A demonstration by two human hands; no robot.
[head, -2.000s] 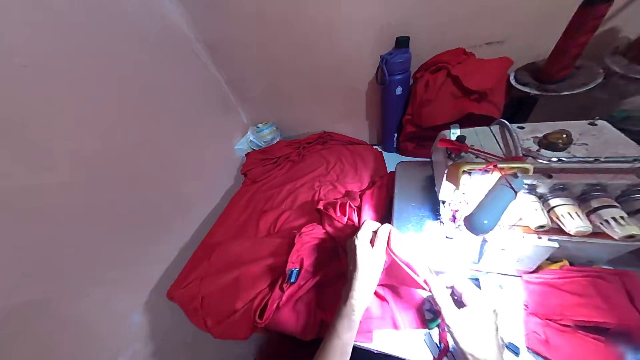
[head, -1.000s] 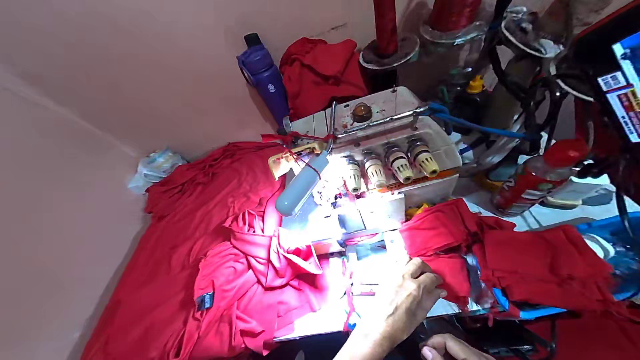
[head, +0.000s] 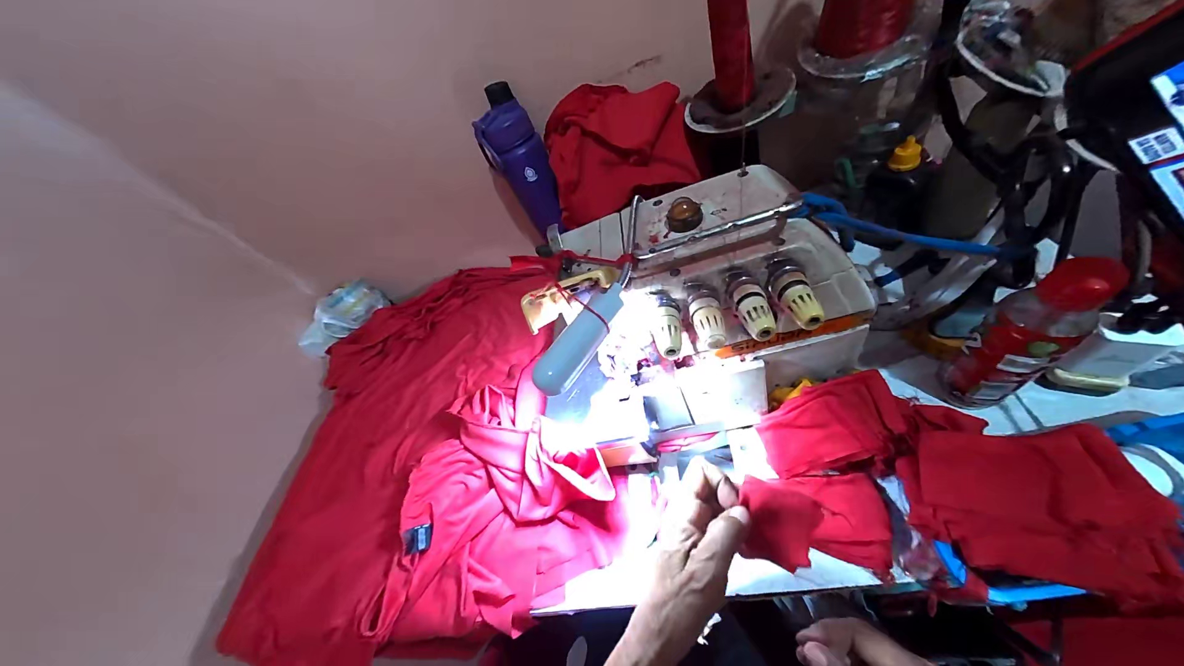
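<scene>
My left hand point(head: 689, 555) is under the bright lamp at the front of an overlock sewing machine point(head: 731, 268), thumb and fingers pinched on a small red fabric piece point(head: 782, 523). My right hand point(head: 846, 640) is low at the frame's bottom edge, partly cut off; what its fingers do is unclear. To the left of the needle area, a bunched red garment point(head: 518, 481) with a dark label lies on a larger spread of red fabric point(head: 342, 490). Glare hides the presser foot. Stacked red fabric pieces point(head: 1036, 499) lie to the right of the small piece.
A purple bottle point(head: 520, 153) and a red cloth bundle point(head: 620, 148) stand behind the machine. Red thread cones point(head: 731, 55) rise at the back. On the right are a red-capped plastic bottle point(head: 1027, 333), blue cord point(head: 906, 239) and part of a screen point(head: 1156, 139).
The view has swung right since two seconds ago. My left hand has left the garment on the left and is now at the small red pieces right of the needle area.
</scene>
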